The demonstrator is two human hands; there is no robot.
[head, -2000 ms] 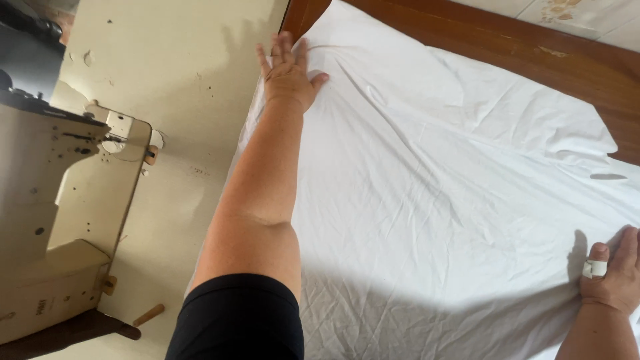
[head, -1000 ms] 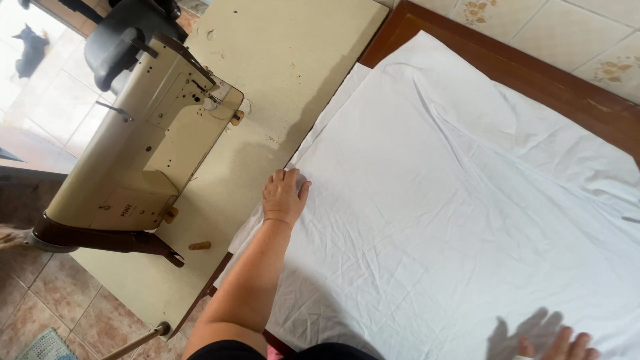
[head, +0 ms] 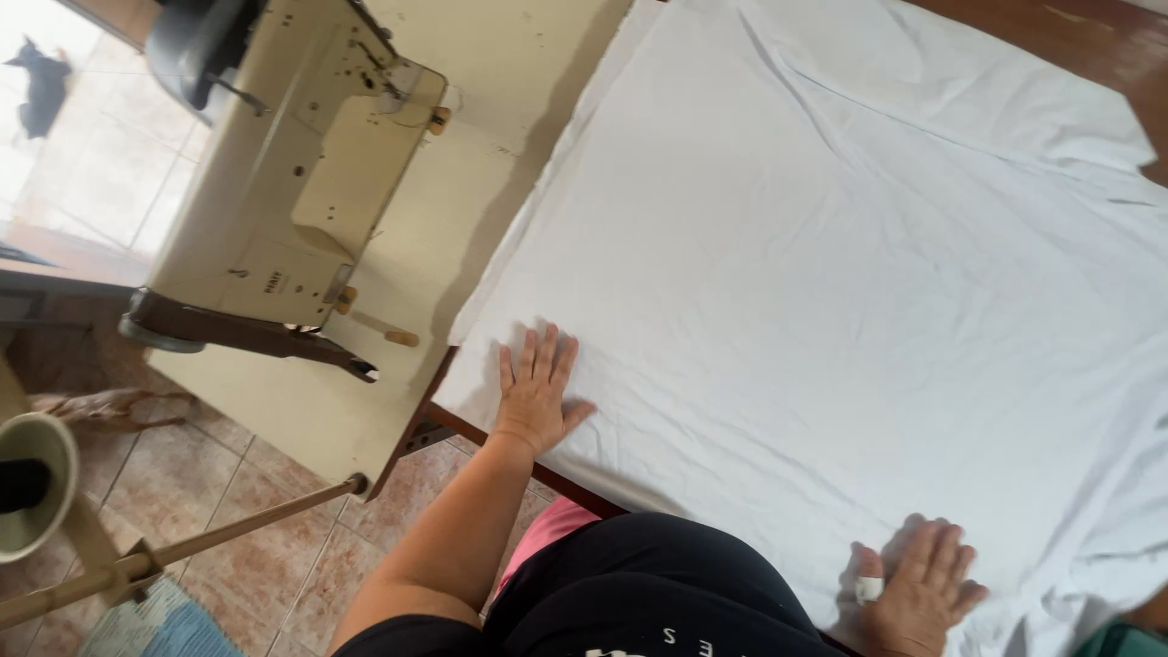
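White cloth [head: 785, 274] lies spread over a brown wooden table, with wrinkles and a folded-over layer toward the upper right. My left hand [head: 538, 388] rests flat on the cloth's near left corner, fingers spread, holding nothing. Farther right, near the table's front edge, my right hand [head: 922, 584] lies on the cloth with its fingers apart; a white wrap is around one finger. Neither hand grips the fabric.
A beige sewing machine [head: 274, 182] stands on a cream machine table [head: 484, 82] at the left. Beside it are a wooden rod [head: 246, 520] and a cone-shaped holder [head: 46, 511]. A green item [head: 1127, 641] shows at the lower right corner.
My left hand has slid from the cloth's far left edge down to its near left corner, staying on the fabric. The view has shifted, showing more floor and machine.
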